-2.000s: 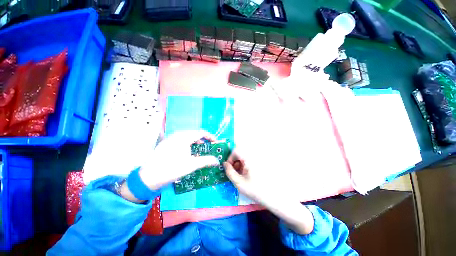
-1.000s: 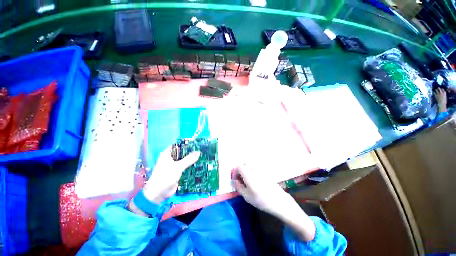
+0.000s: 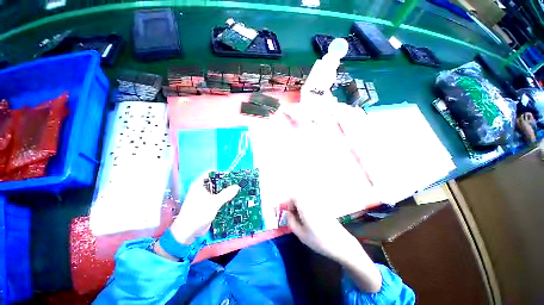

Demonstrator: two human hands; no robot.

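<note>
My left hand [image 3: 200, 208], with a blue wrist strap, holds a green circuit board [image 3: 243, 208] by its left edge, thumb on its face. The board is over the blue film [image 3: 206, 149] on the pink mat [image 3: 191, 107]. My right hand [image 3: 304, 223] is just right of the board, apart from it, fingers bent and overexposed; whether it holds something small is unclear. Two dark grey flat modules [image 3: 260, 105] lie at the mat's back.
Stacked modules [image 3: 238, 79] and a white bottle [image 3: 322, 74] stand behind. A dotted white sheet [image 3: 134, 161] and blue bin [image 3: 89, 131] are left; white sheets [image 3: 411, 149] and cardboard boxes [image 3: 447, 256] right. Black housings [image 3: 246, 41] line the back. Another person's hand shows far right.
Since two seconds ago, my right hand has moved off the board and the board has turned upright in my left hand. The camera view has shifted. In the last second, little has moved.
</note>
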